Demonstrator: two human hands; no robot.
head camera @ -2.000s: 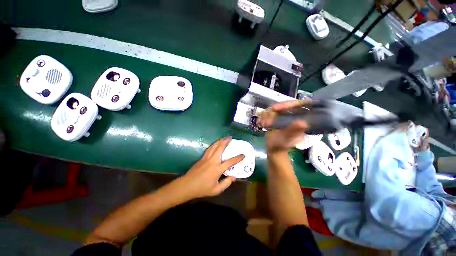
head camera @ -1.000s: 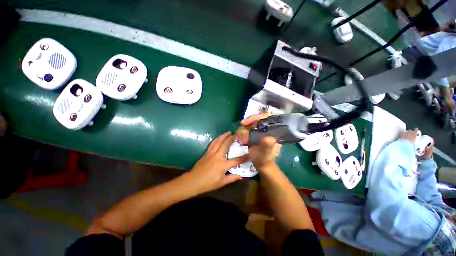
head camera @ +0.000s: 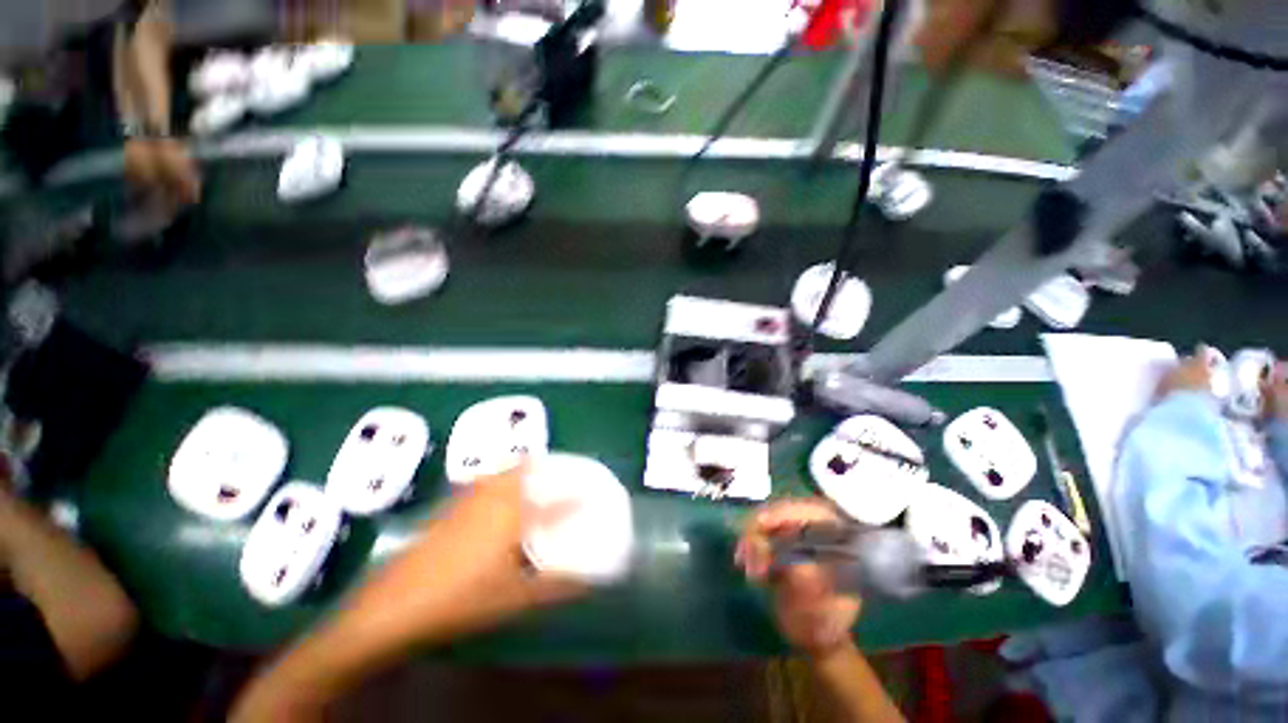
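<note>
My left hand (head camera: 487,544) holds a white housing (head camera: 579,517) above the bench, near the left group of units; hand and housing are blurred. My right hand (head camera: 805,572) grips a grey electric screwdriver (head camera: 883,561), lying level with its cable end to the right; its bit cannot be made out. The silver screw feeder (head camera: 726,370) stands beyond my right hand, with small screws at its front ledge. Face-side units (head camera: 379,461) lie in a group on the left. More units (head camera: 989,452) lie on the right, partly behind the screwdriver.
A white strip (head camera: 410,363) edges the bench; beyond it, the darker belt carries several units (head camera: 723,215). A grey arm (head camera: 989,269) and black cables hang over the right side. A person in a light blue sleeve (head camera: 1201,494) sits right by a white sheet (head camera: 1109,381). Another person's arm (head camera: 64,579) is at left.
The view has tilted up towards the belt. My left hand has lifted the housing off the bench edge and moved it left. My right hand has drawn the screwdriver away from it to the right.
</note>
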